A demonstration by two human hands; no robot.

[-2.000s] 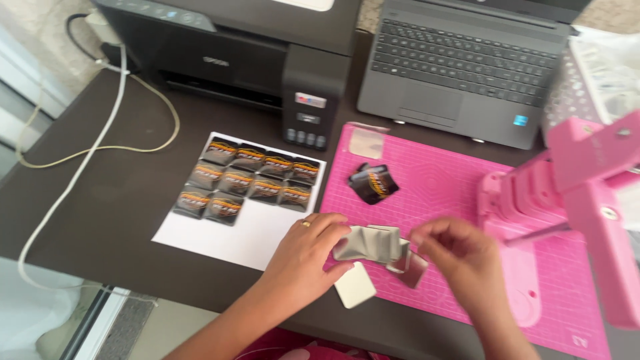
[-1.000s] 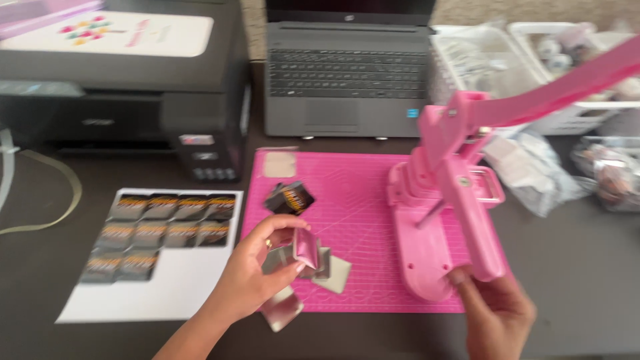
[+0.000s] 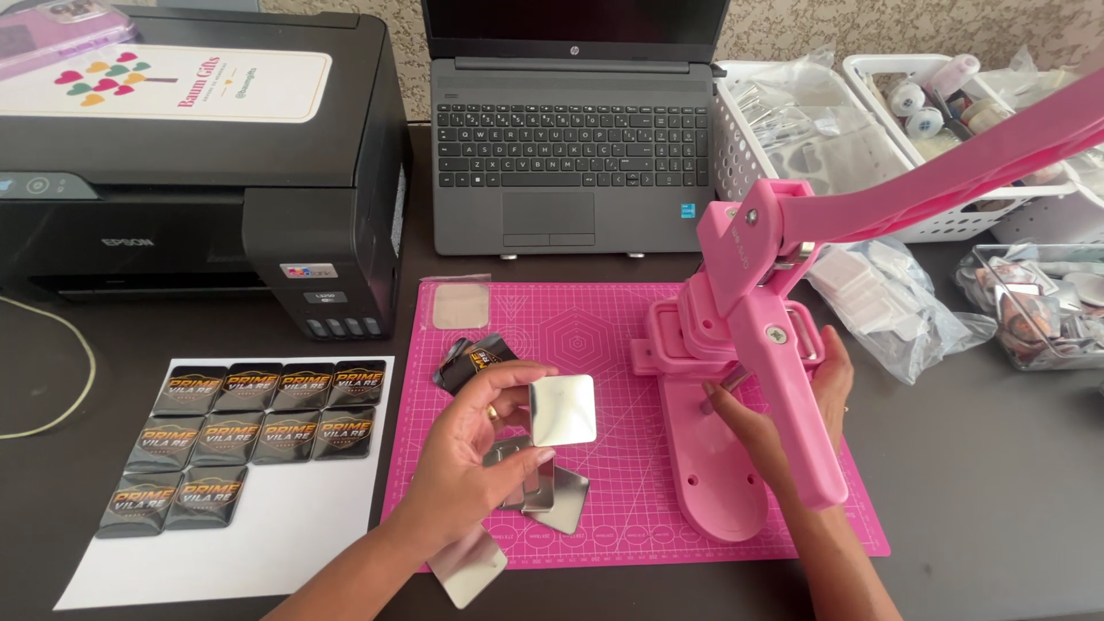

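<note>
My left hand [image 3: 474,440] pinches a square silvery metal plate [image 3: 563,410] with rounded corners between thumb and fingers. Several similar metal plates [image 3: 561,500] lie overlapping beneath it on the pink cutting mat [image 3: 595,302]; another metal plate [image 3: 468,565] crosses the mat's front edge. My right hand [image 3: 798,414] is around the pink button press [image 3: 711,509], its thumb by the metal rod and its fingers at the far side of the die; part of it is hidden behind the lever. Dark printed squares [image 3: 483,358] sit in a small pile beyond my left hand.
Finished dark square badges [image 3: 233,435] lie in rows on white paper [image 3: 293,535] at the left. Behind stand a black printer [image 3: 319,155] and an open laptop [image 3: 569,147]. White baskets [image 3: 733,138], a plastic bag of parts [image 3: 888,302] and a clear box [image 3: 1048,345] occupy the right. The press lever reaches up rightward.
My right hand has moved from near the metal plates to the press. My left hand now holds up one plate; two seconds ago both hands were at the plates. The view has shifted.
</note>
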